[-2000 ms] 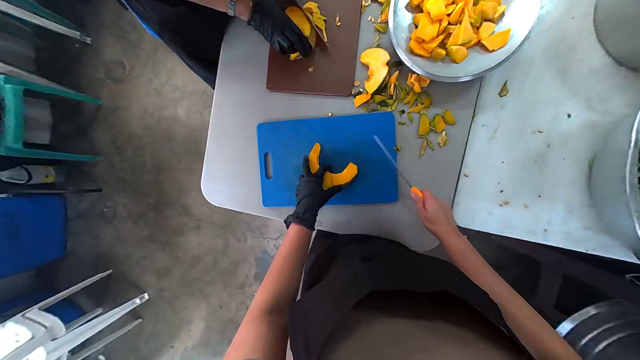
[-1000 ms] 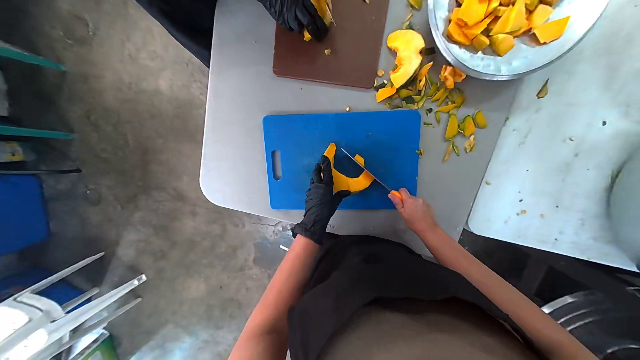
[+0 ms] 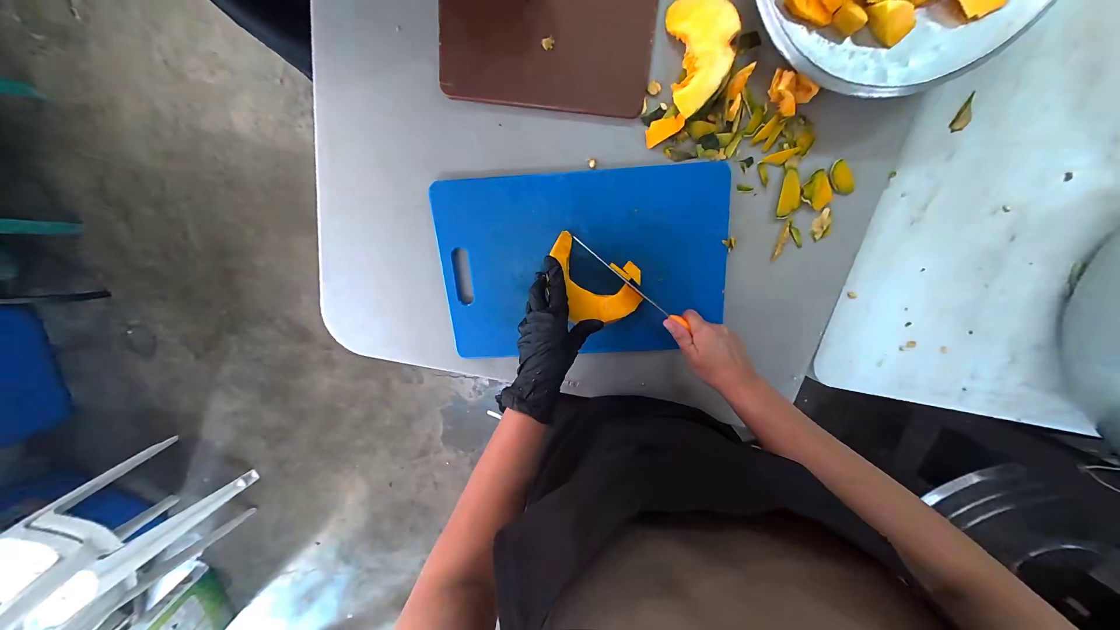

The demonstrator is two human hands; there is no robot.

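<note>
A curved slice of orange squash (image 3: 597,306) lies on a blue plastic cutting board (image 3: 507,219). My left hand (image 3: 547,337), in a black glove, grips the slice along its left side. In my bare right hand (image 3: 713,350) is the orange handle of a kitchen knife (image 3: 619,275); its thin blade crosses the slice's right arm, and the tip reaches the upper left arm. A small cut piece of squash (image 3: 632,272) sits beside the blade at the end of the right arm.
Beyond the board are a brown cutting board (image 3: 551,61), a larger squash slice (image 3: 704,52) and scattered peelings (image 3: 790,192). A metal bowl (image 3: 875,74) with squash chunks stands at the upper right. A whitish surface (image 3: 945,306) adjoins the grey table (image 3: 376,262) on the right.
The knife has come from the board's right edge onto the squash slice. A small piece now shows at the slice's right end. The other person's gloved hand has left the view, which has shifted.
</note>
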